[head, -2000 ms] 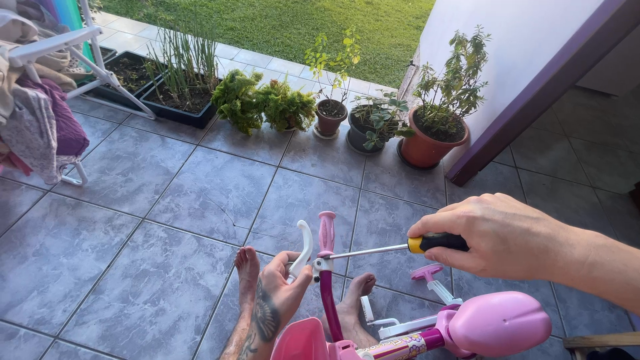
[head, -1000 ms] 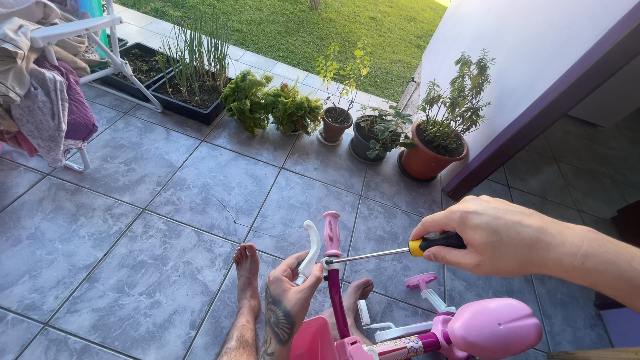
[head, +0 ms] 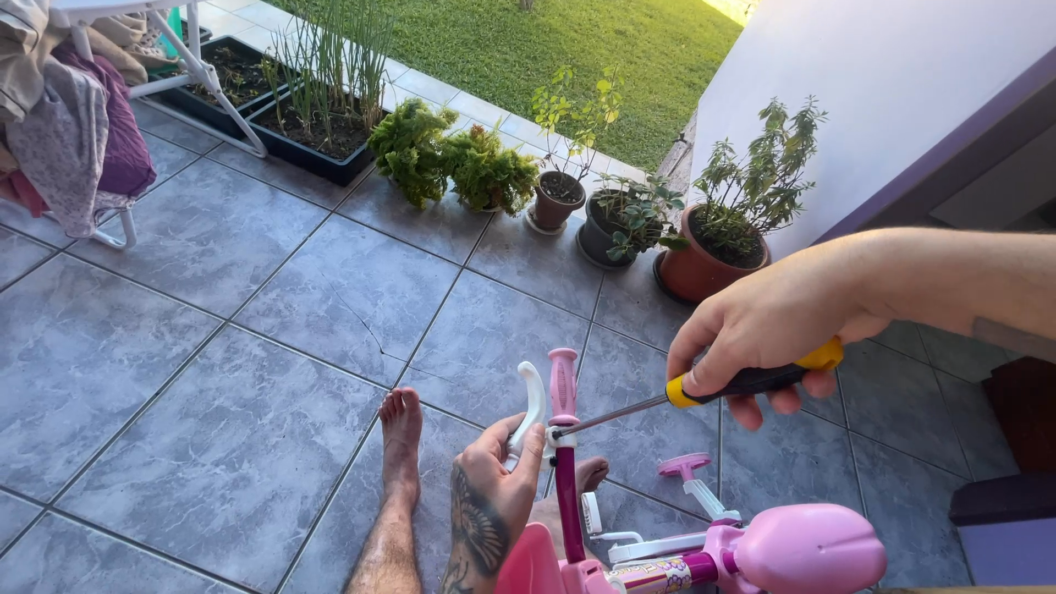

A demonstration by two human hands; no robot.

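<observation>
My left hand (head: 495,478) pinches the white plastic brake lever (head: 530,408) of a small pink children's bicycle, beside its pink handlebar grip (head: 563,386). In my right hand (head: 763,322) is a screwdriver with a black and yellow handle (head: 742,384). Its tip meets a screw on the white lever clamp (head: 562,436), which sits around the magenta handlebar (head: 568,503) just below the grip. A pink saddle (head: 808,549) and a white training-wheel or pedal part lie to the lower right. The bicycle's front is partly cut off by the frame edge.
Potted plants stand along the tiled floor's far edge, among them a terracotta pot (head: 701,268) and a black planter box (head: 318,148). A white chair frame (head: 194,74) with draped cloths is at upper left. My bare feet (head: 402,437) flank the handlebar. A wall rises at right.
My right hand has shifted its hold on the screwdriver handle; the fingers now reach under it, with the yellow end exposed. The tip stays at the clamp, and my left hand remains at the lever.
</observation>
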